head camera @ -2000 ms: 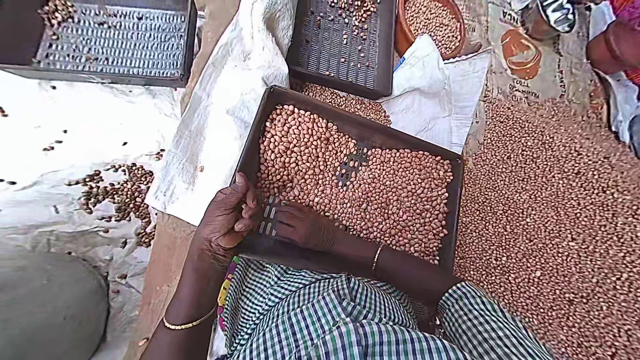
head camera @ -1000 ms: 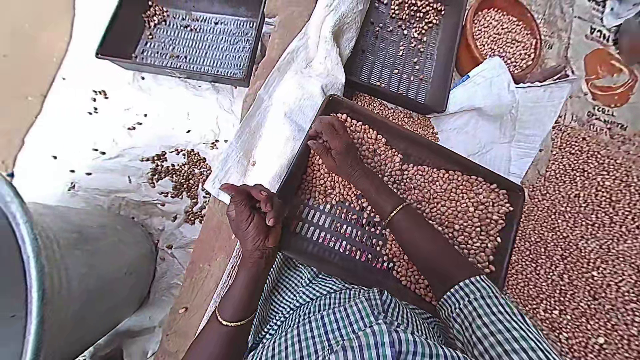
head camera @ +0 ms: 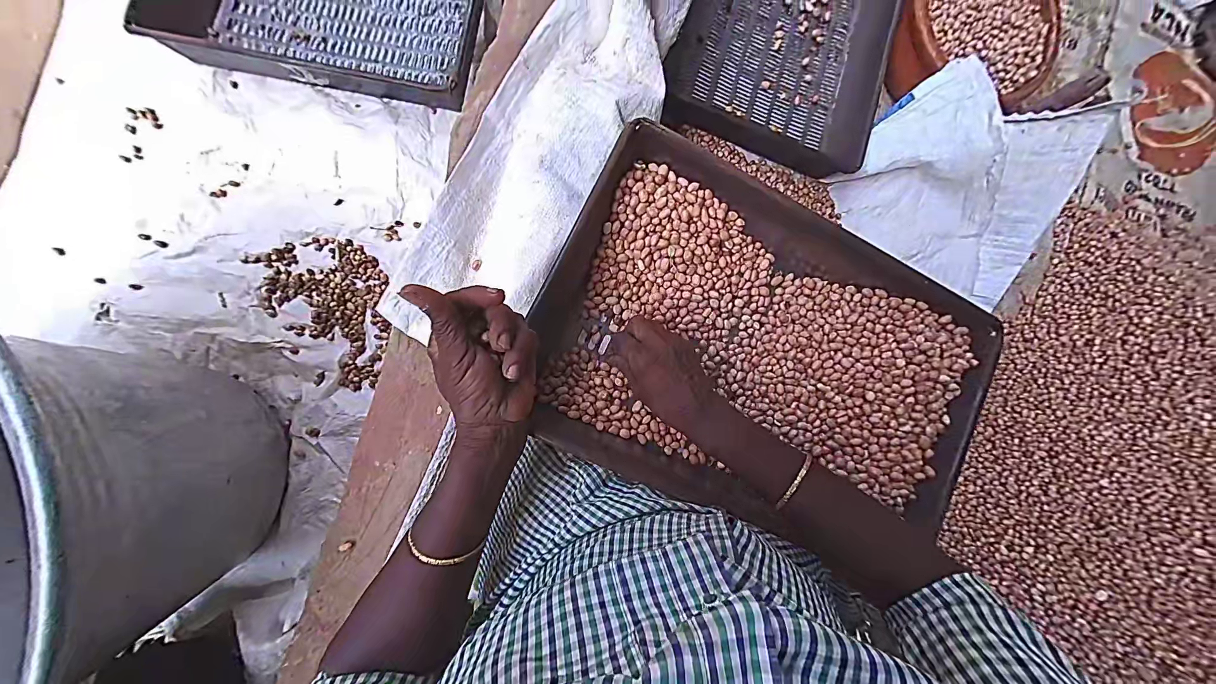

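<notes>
A dark slotted plastic tray (head camera: 969, 380) lies tilted across my lap, holding many pale brown nuts or beans (head camera: 836, 380). My right hand (head camera: 660, 370) is down among them near the tray's left part, fingers bent, touching them; whether it grips any is hidden. Some slots of the tray's bottom show by its fingertips. My left hand (head camera: 480, 356) is palm up just outside the tray's left wall, its fingers curled around a few small pale pieces, with the thumb apart.
Another slotted tray (head camera: 841, 123) and a round brown bowl of nuts or beans (head camera: 1050, 57) stand beyond. A third tray (head camera: 313, 81) is at upper left. Dark pieces (head camera: 332, 294) lie on white sheeting, near a metal vessel (head camera: 152, 494). A large heap (head camera: 1121, 427) spreads at right.
My right hand has moved from the tray's upper left corner down into the contents. More contents now lie along the near left side, where bare slots showed a second ago.
</notes>
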